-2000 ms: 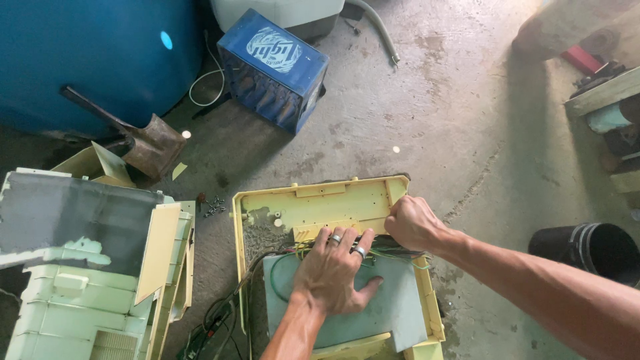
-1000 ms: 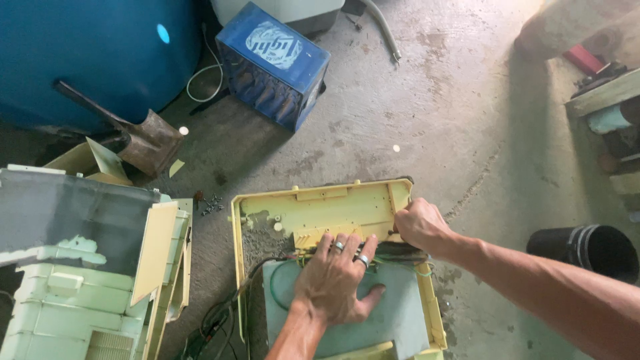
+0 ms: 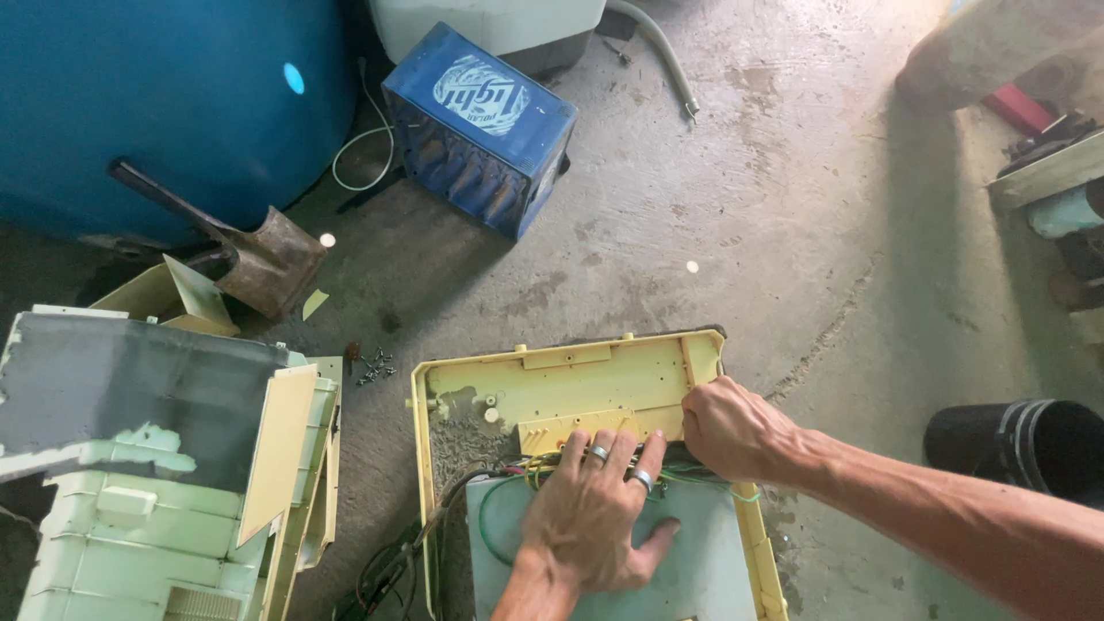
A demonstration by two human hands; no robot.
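My left hand (image 3: 595,517), with rings on two fingers, lies palm down on a grey flat panel (image 3: 707,543) inside a yellowed plastic housing (image 3: 638,375). Its fingertips reach over a bundle of wires (image 3: 539,466) and the edge of a small yellow plastic piece (image 3: 552,431). At the housing's right side, by the end of the wires, my right hand (image 3: 742,431) is closed in a fist. Whether something is inside that fist is hidden. A green wire (image 3: 487,517) loops over the panel at left.
At left lies a greenish plastic housing (image 3: 147,526) beside small screws (image 3: 375,366). A rusty shovel (image 3: 272,263) leans at a blue barrel (image 3: 172,103). A blue crate (image 3: 483,129) stands further back on the concrete floor, and a black bucket (image 3: 1026,453) is at right.
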